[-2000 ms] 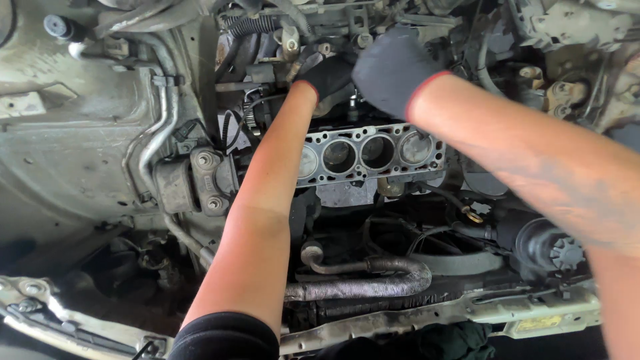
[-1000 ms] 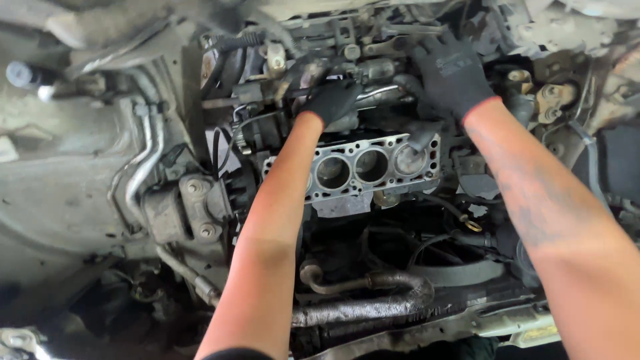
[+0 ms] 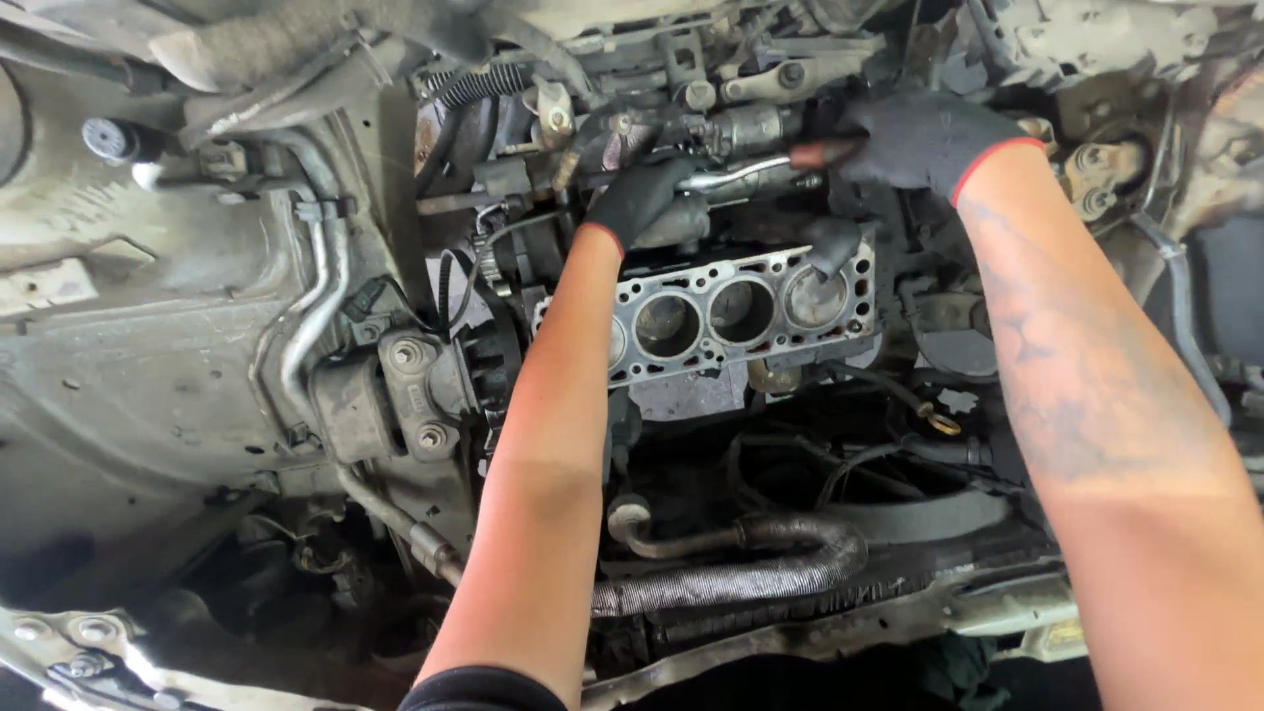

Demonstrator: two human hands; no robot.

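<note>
My left hand (image 3: 642, 196), in a black glove with a red cuff, lies behind the engine block (image 3: 859, 326), its fingers around the left end of a curved metal bar or tube (image 3: 746, 173). My right hand (image 3: 913, 143), gloved alike and partly blurred, is at the reddish-brown right end of that piece, up and to the right of the block; its fingers are closed around something whose hidden part I cannot make out. The block's deck lies bare with round cylinder bores (image 3: 667, 326), and a dark rag-like or rubber piece (image 3: 834, 247) overlaps the rightmost one.
An engine mount (image 3: 410, 395) and metal pipes (image 3: 321, 276) stand left of the block. In front are a ribbed metal hose (image 3: 731, 585), cables and the front cross member (image 3: 839, 632). A ring-ended dipstick (image 3: 938, 423) lies right of the block. Brackets and hoses crowd the back.
My right hand was spread on the parts at the back right a second ago; now it is closed around the end of the curved piece. My left hand stays behind the block.
</note>
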